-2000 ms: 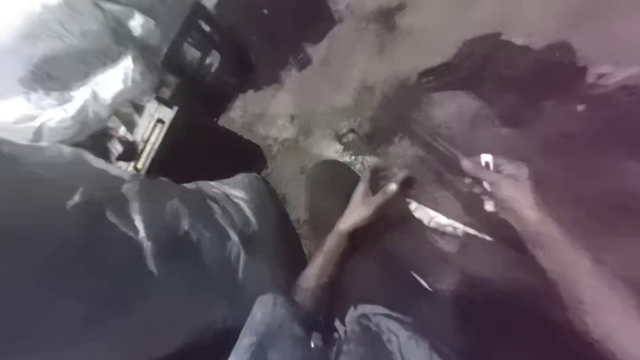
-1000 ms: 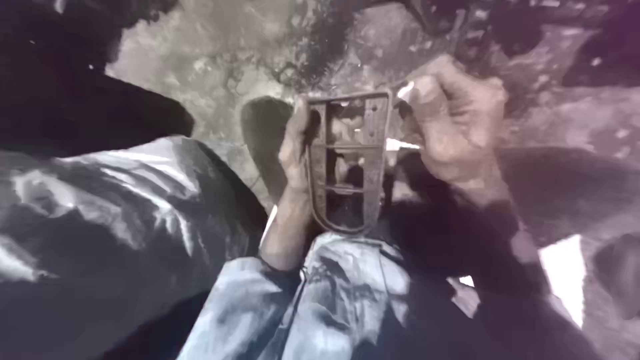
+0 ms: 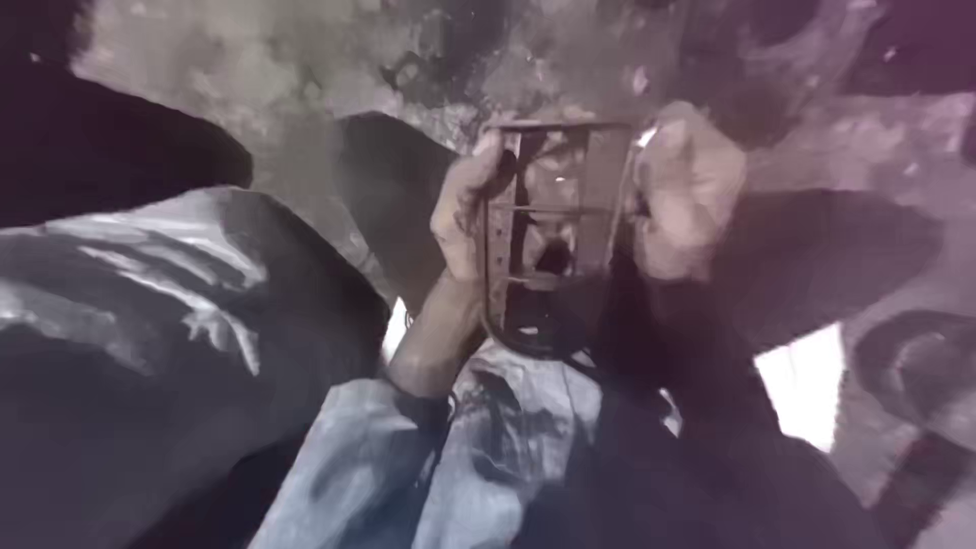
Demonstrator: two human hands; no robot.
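Observation:
A frame with crossbars and a rounded lower end [image 3: 496, 252] stands between my hands, over my lap; its material is unclear. Along its left side my left hand [image 3: 465, 206] grips it, the thumb near the top corner. My right hand [image 3: 686, 191] is curled at the frame's upper right edge, with a small white thing [image 3: 646, 137] by its fingertips. Whether the right fingers also hold the frame is unclear. Through the openings parts of something lighter show, too blurred to name.
A person's clothed leg [image 3: 152, 305] takes up the left side. Rough, mottled ground [image 3: 282, 84] lies beyond my knees. At the right edge there is a dark round object [image 3: 930, 366], and a bright white patch [image 3: 804, 385] shows beside my leg.
Two seconds ago my left hand was spread with no frame in it; one second ago it held the frame. The view has shifted down toward my lap.

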